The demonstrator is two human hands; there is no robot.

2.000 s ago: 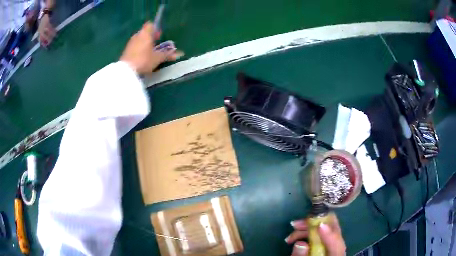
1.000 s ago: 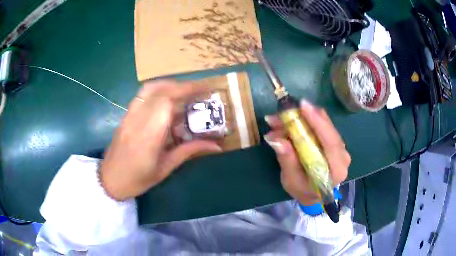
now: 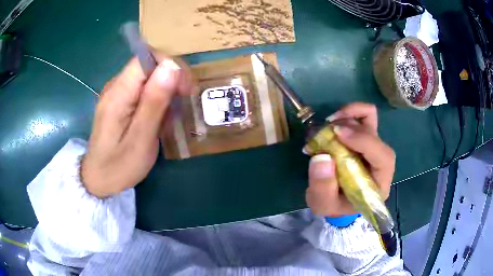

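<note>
A rounded-square watch housing (image 3: pixel 225 105) with a white rim and dark and white electronics inside lies in the recess of the brown fixture (image 3: pixel 211 149). My left hand (image 3: pixel 132 118), at the fixture's left edge, holds grey tweezers (image 3: pixel 138 46) between thumb and finger; they are blurred and point up and left. My right hand (image 3: pixel 351 161) holds the film-wrapped soldering iron (image 3: pixel 354 175), right of the fixture. The iron's tip is over the fixture's upper right tape strip, apart from the housing. Thin solder wire (image 3: pixel 65 69) runs from the left towards my left hand, which hides its end.
A tan cardboard sheet (image 3: pixel 178 27) with dark flecks lies above the fixture. The tip-cleaning tub (image 3: pixel 408 73) with silvery bits stands at right, beside white paper (image 3: pixel 422 28). A fan's wire guard (image 3: pixel 373 9) is at the top. A black holder (image 3: pixel 10 56) is at far left. Black cables run at right.
My left hand has let go of the housing, which now rests in the fixture, and has moved left with tweezers raised. The iron's tip has moved left, from the cardboard's edge to the fixture.
</note>
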